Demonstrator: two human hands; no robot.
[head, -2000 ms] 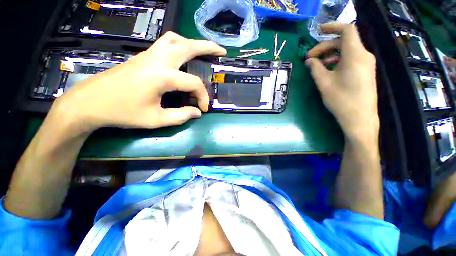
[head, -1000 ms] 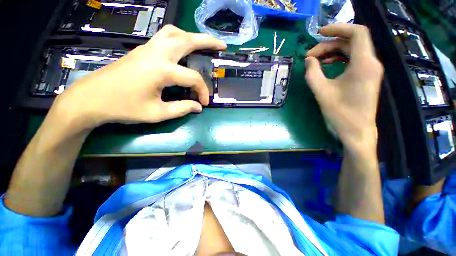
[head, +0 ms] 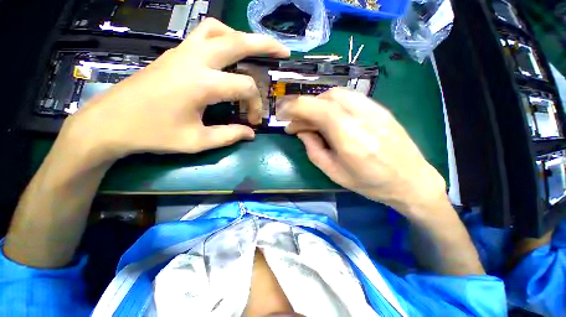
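Observation:
An open phone frame (head: 310, 77) lies flat on the green mat, its orange flex patch near the left part. My bare left hand (head: 257, 93) holds the frame's left end, fingers on its upper edge and inside, thumb at the lower edge. My bare right hand (head: 288, 117) is over the middle of the frame, fingertips close together at its lower edge beside the flex patch. The right hand covers much of the frame's right part. Whether a small part is between its fingertips is hidden. Several thin pale strips (head: 323, 57) lie just above the frame.
Black foam trays with phone frames stand at left (head: 28, 127) and right (head: 471, 117). At the back are a clear bag with black contents (head: 316, 40), a blue bin (head: 391, 12) with gold strips and another clear bag (head: 419, 34). Another person's blue sleeve (head: 543, 272) shows at lower right.
My right hand has moved left from beside the clear bag onto the phone frame. My left hand stays on the frame's left end. The other person's arm at lower right has shifted.

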